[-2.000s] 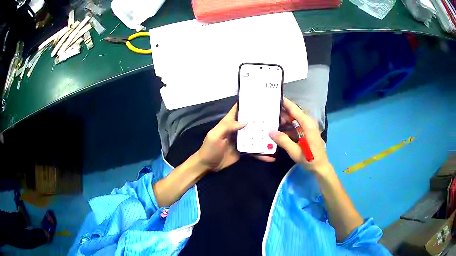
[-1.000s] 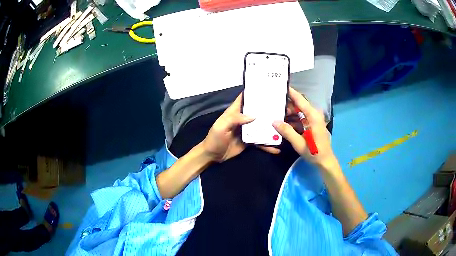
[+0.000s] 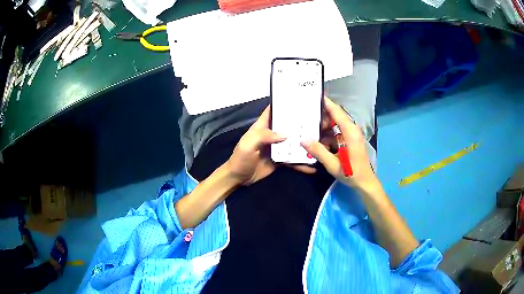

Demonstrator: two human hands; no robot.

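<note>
A smartphone (image 3: 296,112) with a white calculator screen and a red dot at the bottom is held upright over my lap. My left hand (image 3: 253,153) grips its left and lower edge, thumb over the screen. My right hand (image 3: 345,150) supports its right side, thumb on the lower screen, and holds a red pen (image 3: 344,158) between its fingers. A large white paper sheet (image 3: 230,63) lies behind the phone, overhanging the bench edge onto my lap. A few digits show on the screen; they are too blurred to read surely.
The green bench (image 3: 123,66) holds yellow-handled pliers (image 3: 154,38), thin pale strips (image 3: 77,37), a white piece (image 3: 150,8) and a red-orange tray (image 3: 253,4). A blue stool-like object (image 3: 442,69) stands under the bench. Cardboard boxes (image 3: 494,258) are at lower right. A person's foot (image 3: 58,251) shows at lower left.
The view shifts slightly between frames. My right thumb has moved a little left across the lower screen, and the displayed digits look different. Both hands still hold the phone.
</note>
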